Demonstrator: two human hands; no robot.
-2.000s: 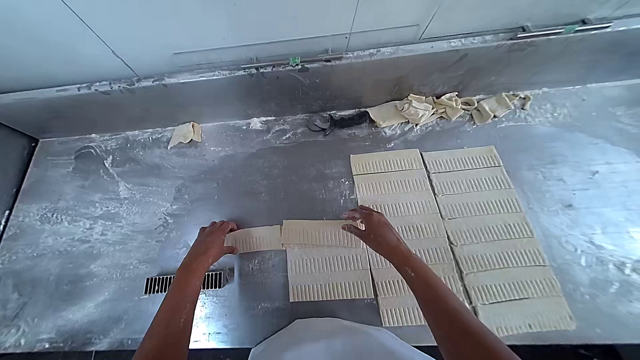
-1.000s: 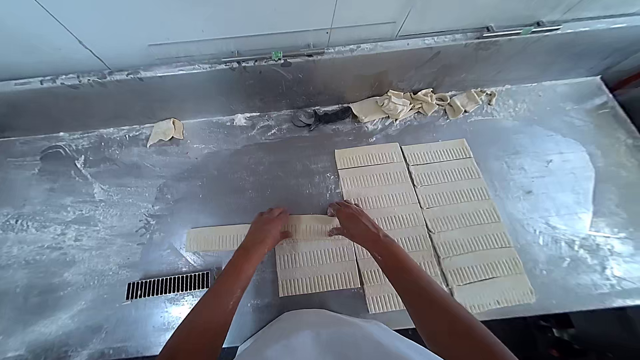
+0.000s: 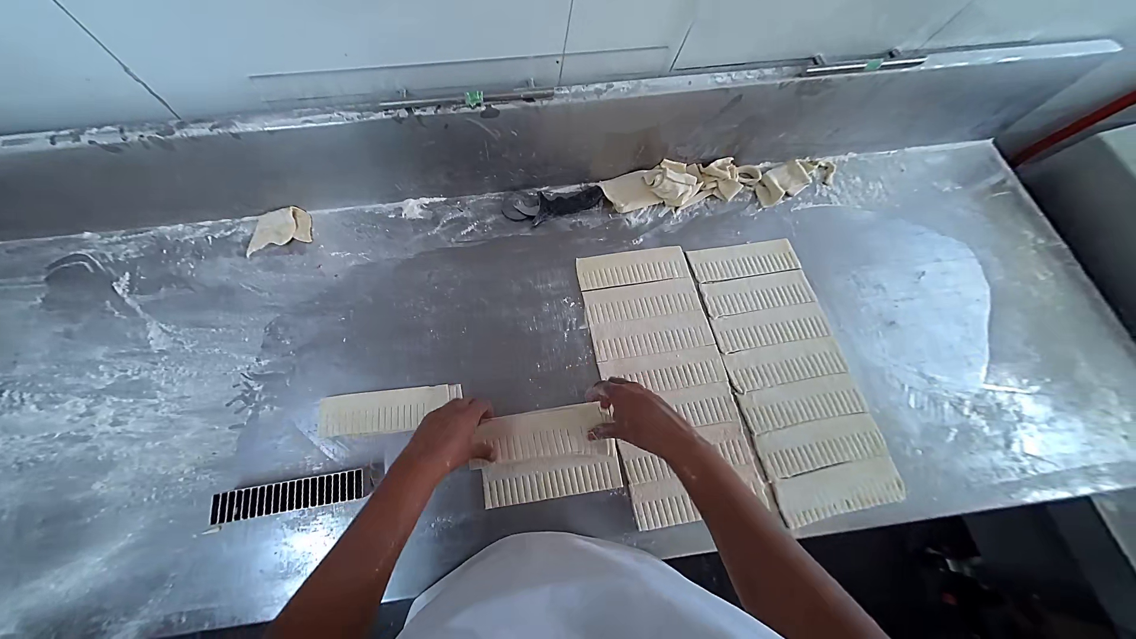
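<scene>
My left hand [image 3: 451, 433] holds the left end of a slit dough strip [image 3: 541, 432], and my right hand [image 3: 626, 413] pinches its right end. This strip lies over or just above another slit strip [image 3: 552, 482] nearer my body. A further slit dough piece [image 3: 382, 413] rests to the left, its right end close to my left hand. To the right, two columns of slit dough strips [image 3: 652, 342] [image 3: 799, 355] lie side by side on the steel table. Whether the held strip touches the one beneath cannot be told.
A slotted metal cutter [image 3: 288, 497] lies at the left front. Dough scraps [image 3: 701, 184] and a dark object [image 3: 568, 202] lie along the back wall, with a single scrap [image 3: 280, 229] farther left. Flour marks the steel table [image 3: 133, 399], whose right edge borders a grey surface.
One second ago a strip reached left from under my left hand; a shorter stretch shows there now. Both hands remain at the near column, gripping a strip at its ends. The view has shifted.
</scene>
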